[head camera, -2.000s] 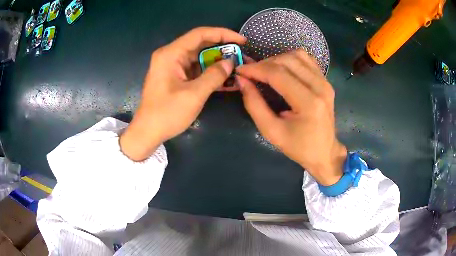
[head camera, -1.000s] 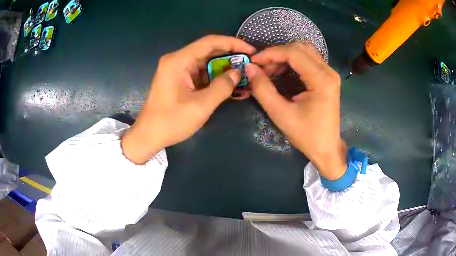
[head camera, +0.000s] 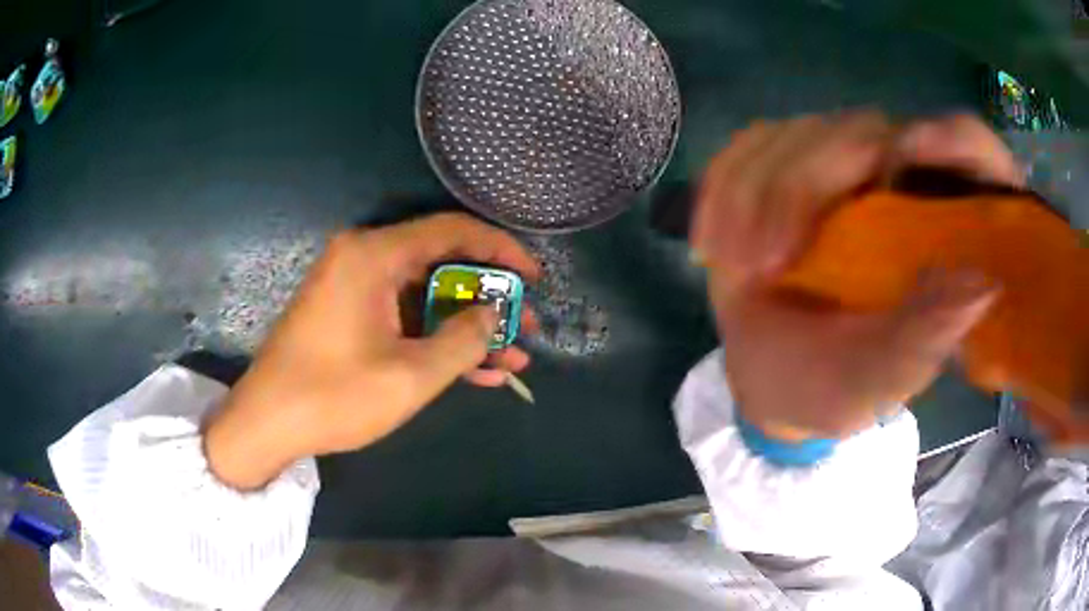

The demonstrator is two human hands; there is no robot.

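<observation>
My left hand [head camera: 370, 334] holds a small teal-rimmed unit [head camera: 459, 292], yellow-green and dark inside, with the thumb on its lower right part. My right hand [head camera: 824, 275], blurred, is closed around the orange electric screwdriver [head camera: 943, 257] at the right. The screwdriver's dark nose [head camera: 672, 210] points left toward the unit, apart from it. Its bit cannot be made out. The round dimpled screw tray [head camera: 514, 131] lies just beyond my left hand, with many tiny screws on its right side.
Several teal units [head camera: 48, 90] lie at the far left of the dark green bench [head camera: 239, 155]. More teal pieces [head camera: 1015, 98] are at the upper right. A blue band [head camera: 782, 446] is on my right wrist. A pale strip [head camera: 609, 517] runs along the near bench edge.
My right hand has left the unit and taken hold of the screwdriver. My left hand still holds the unit, now lower in view. The view has shifted, and the tray appears farther left.
</observation>
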